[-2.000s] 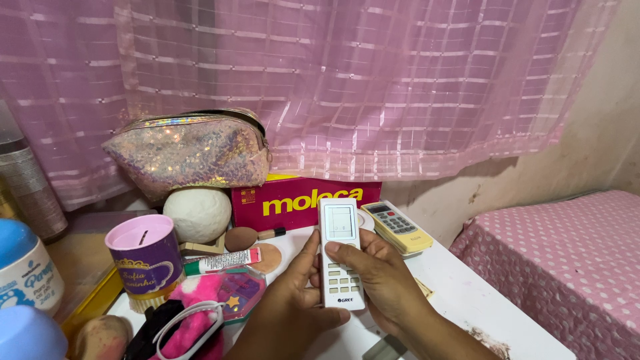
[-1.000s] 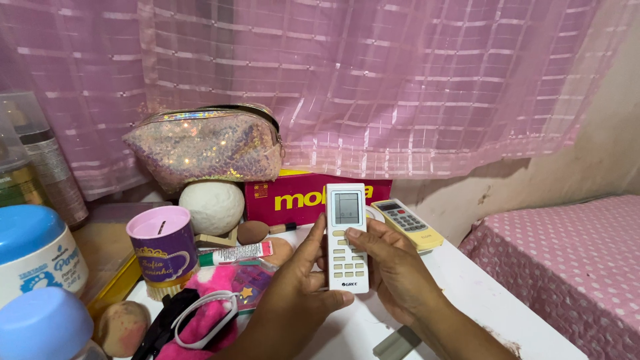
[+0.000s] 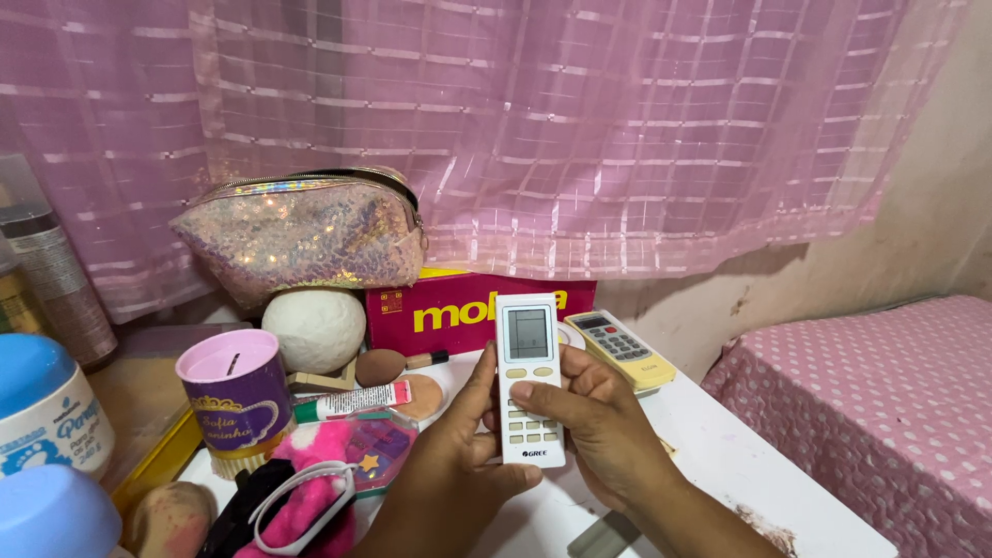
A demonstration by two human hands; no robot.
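Note:
A white Gree air-conditioner remote control (image 3: 530, 387) is held upright between both hands over the white table. My left hand (image 3: 457, 449) grips its left side, thumb at the lower edge below the buttons. My right hand (image 3: 612, 418) holds the right side, and its thumb rests on the buttons below the display. The remote's display shows faint marks, too small to read. Behind my right hand lies a second, yellowish remote control (image 3: 620, 350) with a dark display and a red button. Parts of the fingers behind the white remote are hidden.
A magenta box (image 3: 457, 329), a sequined pouch (image 3: 310, 225) and a white ball (image 3: 314, 329) stand at the back. A purple coin tin (image 3: 240, 395), a tube (image 3: 356, 401), a pink fluffy item (image 3: 310, 457) and jars crowd the left. A grey object (image 3: 604, 535) lies near my right wrist.
Both hands keep hold of the white remote. The right thumb has moved from just below the display down to the buttons under it.

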